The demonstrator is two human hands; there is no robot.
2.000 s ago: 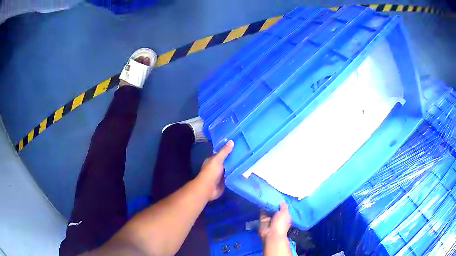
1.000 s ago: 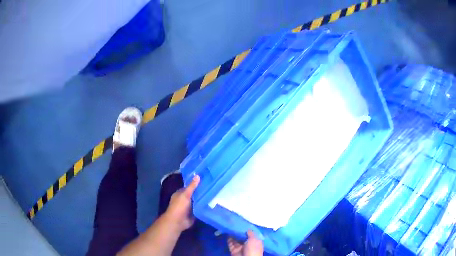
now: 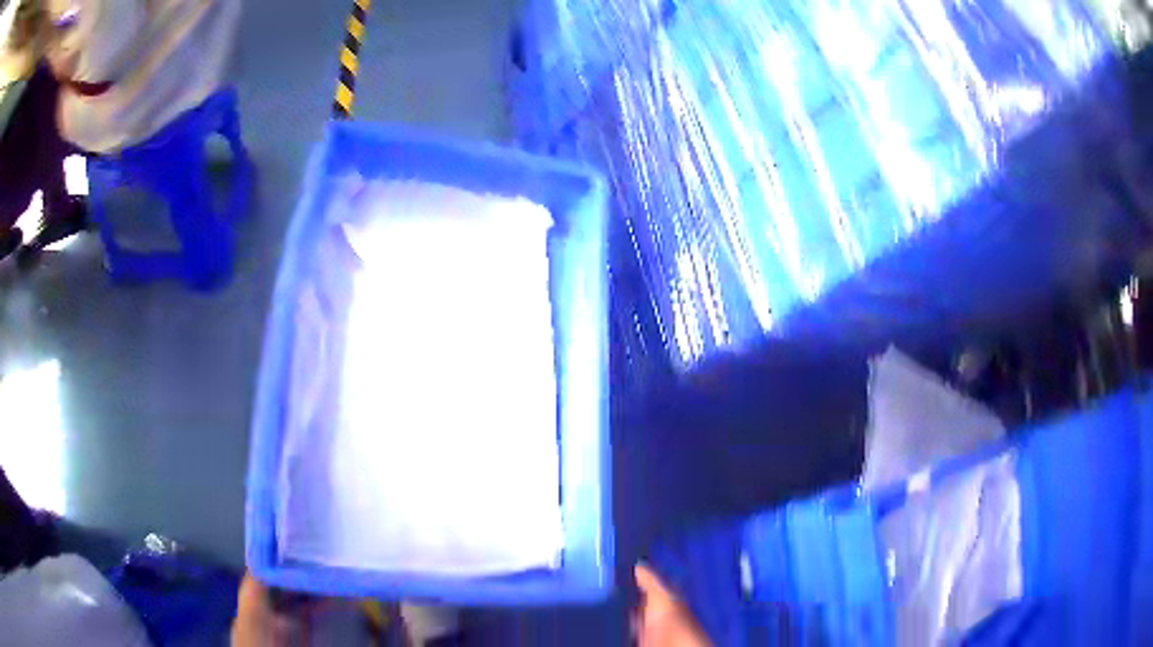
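Observation:
A blue crate (image 3: 585, 379) is in front of me, open side up, with its long sides running away from me. A white liner sheet (image 3: 443, 392) lies flat inside it and glares. My left hand (image 3: 263, 617) is at the crate's near left corner, mostly cut off by the picture's bottom edge and partly hidden by the crate. My right hand (image 3: 664, 609) is at the near right corner, small and blurred, with its fingers mostly hidden. Whether more crates are under this one cannot be seen.
Film-wrapped blue crates (image 3: 784, 152) stand at the upper right. More blue crates (image 3: 1087, 493) with white sheet material are at the lower right. A person (image 3: 152, 63) is by a blue stool (image 3: 190, 190) at the upper left. Yellow-and-black tape (image 3: 350, 57) runs beyond the crate.
The view has turned. The crate has moved left in the picture and now points straight ahead instead of slanting. My legs have left the picture; the person and stool have come in.

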